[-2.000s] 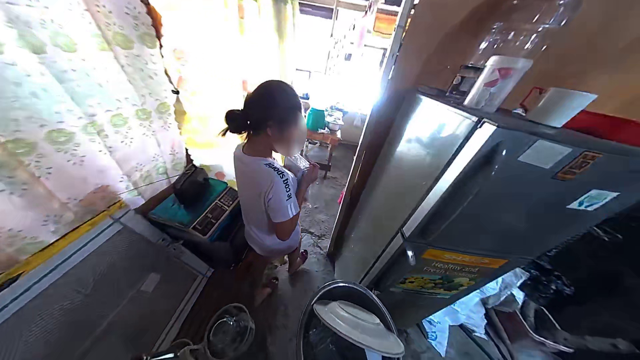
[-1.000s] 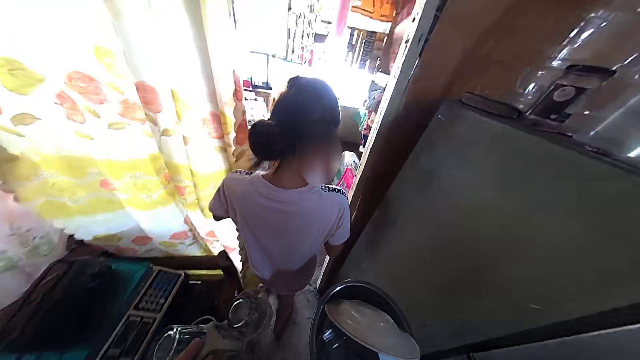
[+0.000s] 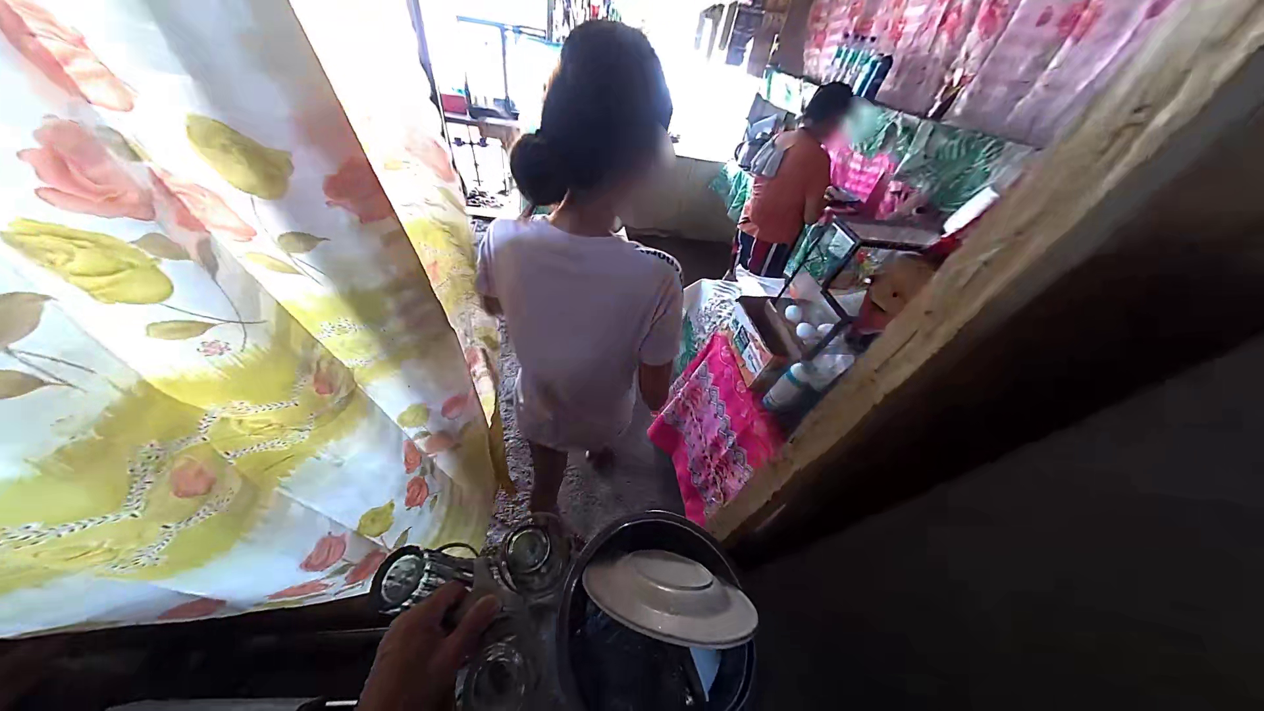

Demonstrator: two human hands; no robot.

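Observation:
My left hand (image 3: 425,642), at the bottom of the head view, grips several clear glass mugs held in a cluster. One mug (image 3: 410,578) points left, another glass (image 3: 528,553) stands beyond my fingers, and a third (image 3: 497,671) is right of the hand. Touching or close beside them on the right is a dark round basin (image 3: 657,523). Inside it an upturned white plate (image 3: 671,597) leans over dark contents and something pale blue. My right hand is not in view; what bears the basin is hidden.
A person in a white shirt (image 3: 583,326) stands directly ahead in the doorway. Floral curtains (image 3: 247,346) hang left, a wooden door frame (image 3: 968,286) slants right. Beyond are a table with a pink cloth (image 3: 711,425), a box (image 3: 765,336), egg-like white objects and a person in orange (image 3: 785,188).
The view has moved forward past the refrigerator to the doorway. My left hand on the mugs now shows much more. The room beyond, with the pink cloth and a second person, has come into view.

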